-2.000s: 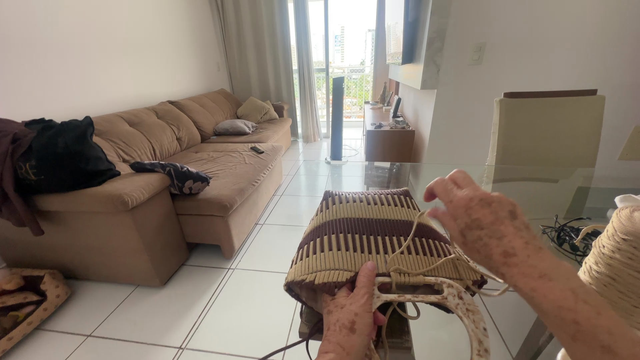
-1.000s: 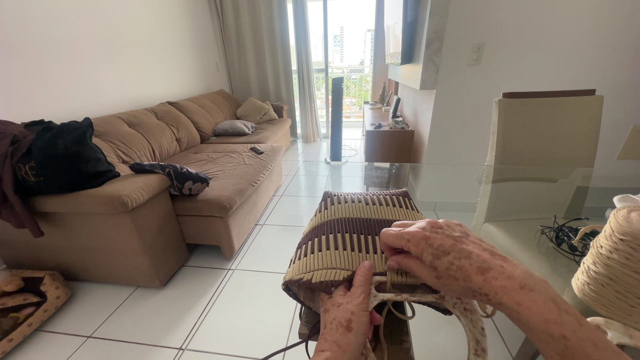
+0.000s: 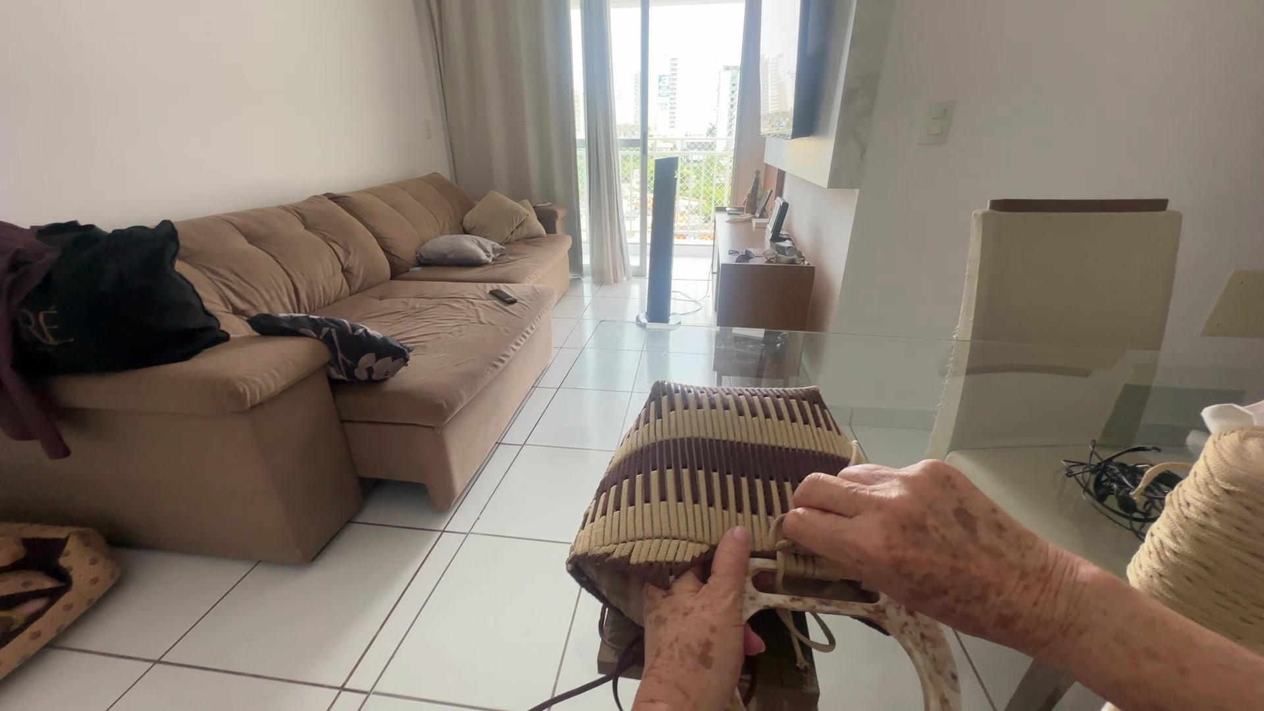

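Observation:
A woven cord bag (image 3: 706, 469) in cream and dark brown stripes lies on the glass table, its edge toward me. My left hand (image 3: 696, 632) grips that near edge beside a speckled cream handle (image 3: 913, 632), thumb on top of the weave. Cream cord is wrapped around the handle's bar, and a loose loop of cord (image 3: 815, 632) hangs below it. My right hand (image 3: 913, 528) lies over the bag's right near edge with bent fingertips pinched at the cord; what lies under the fingers is hidden. A dark cord (image 3: 583, 691) trails to the lower left.
On the glass tabletop (image 3: 869, 365), a large roll of cream cord (image 3: 1210, 543) stands at the right, near tangled black cables (image 3: 1116, 484). A cream chair (image 3: 1066, 286) is behind the table. A brown sofa (image 3: 267, 434) and a patterned pet bed (image 3: 59, 592) are at the left.
My right hand was raised at the bag's right side, drawing a strand of cream cord; it has come down onto the edge by the handle. My left hand keeps its hold.

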